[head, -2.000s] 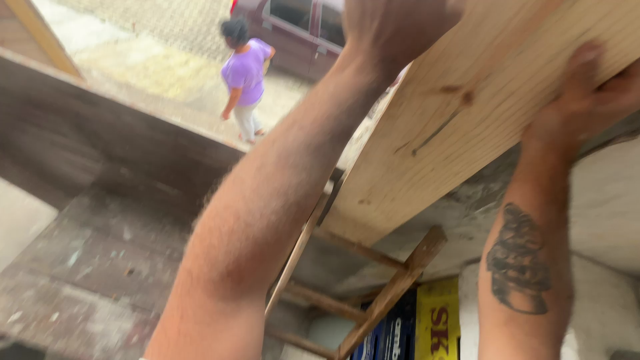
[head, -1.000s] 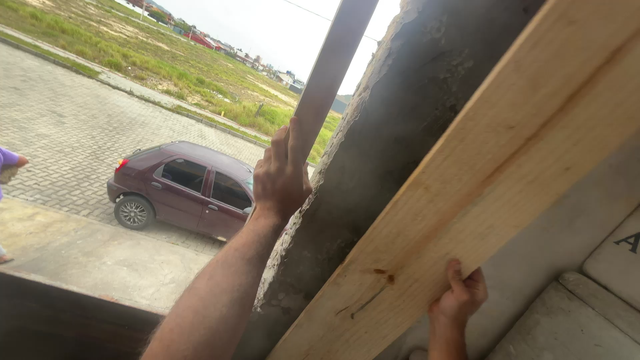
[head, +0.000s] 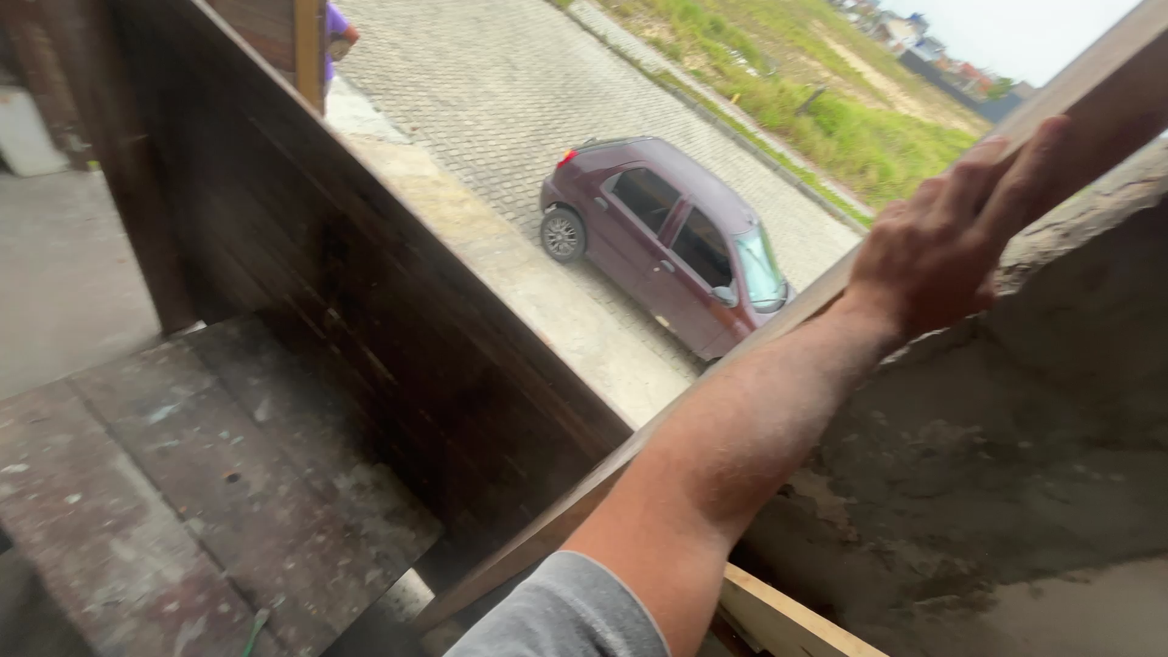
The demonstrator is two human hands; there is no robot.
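Observation:
My left hand [head: 940,233] reaches up at the right and grips a long wooden board [head: 1086,119], its fingers laid over the board's face. The board runs slantwise from the upper right corner down to the lower middle, behind my forearm. Right beside the hand is the rough broken edge of a cement-covered wall [head: 1022,438]. My right hand is outside the view. A pale wooden plank [head: 794,616] shows its edge at the bottom, just right of my sleeve; whether my right hand touches it is hidden.
A dark wooden panel [head: 365,301] slants across the left, beside a paint-spotted plank surface [head: 228,484]. Beyond it a maroon car [head: 666,237] stands on a paved street. A person's purple sleeve and arm [head: 339,36] show at the top left, partly behind a wooden post [head: 308,55].
The view has swung far to the left and down. My right hand, on the pale plank one second ago, is out of sight. My left hand still holds the long board.

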